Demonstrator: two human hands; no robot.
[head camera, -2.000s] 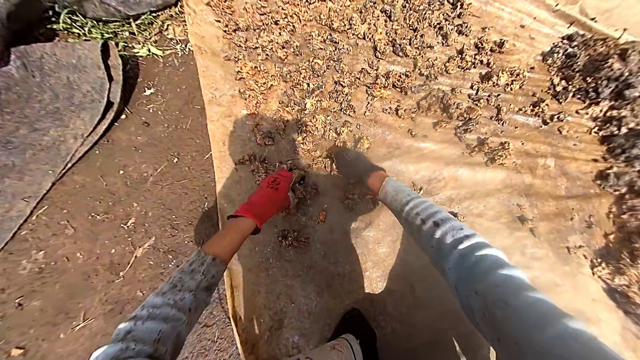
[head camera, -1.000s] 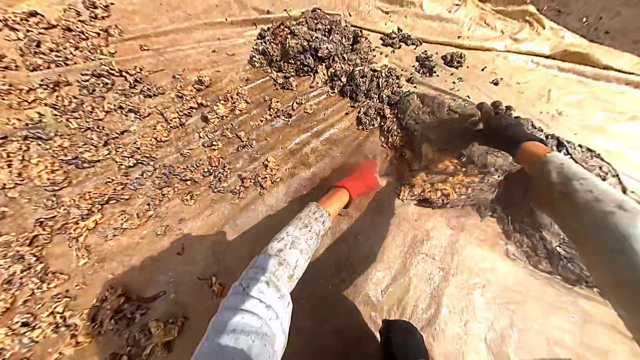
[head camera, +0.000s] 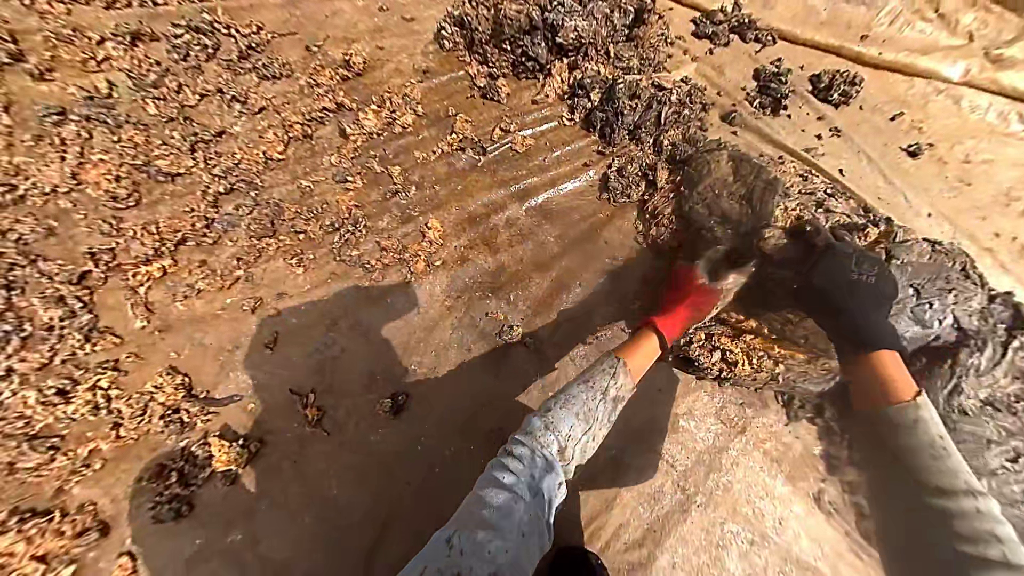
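My left hand (head camera: 686, 302), in a red glove, is at the lower left edge of a dark, wet heap of shredded plant-like matter (head camera: 728, 196). Its fingers are blurred, and whether they grip anything is unclear. My right hand (head camera: 848, 284), in a black glove, reaches into the same heap just to the right, its fingertips lost against the dark mass. Between and below the hands lies a browner, lit clump (head camera: 732, 350) of the matter. A greyish, slick mass (head camera: 936, 292) stretches to the right of my right hand.
A tan plastic sheet (head camera: 592, 280) lies under everything. Loose brown pieces (head camera: 120, 200) are scattered over its left side. A dark pile (head camera: 552, 36) sits at the top, with small clumps (head camera: 836, 86) to its right. A raised fold (head camera: 880, 60) crosses the upper right.
The view has swung far to the right, from the scattered pieces to the dark heap. Since a second ago, my left hand has come in against the heap, closer to my right hand.
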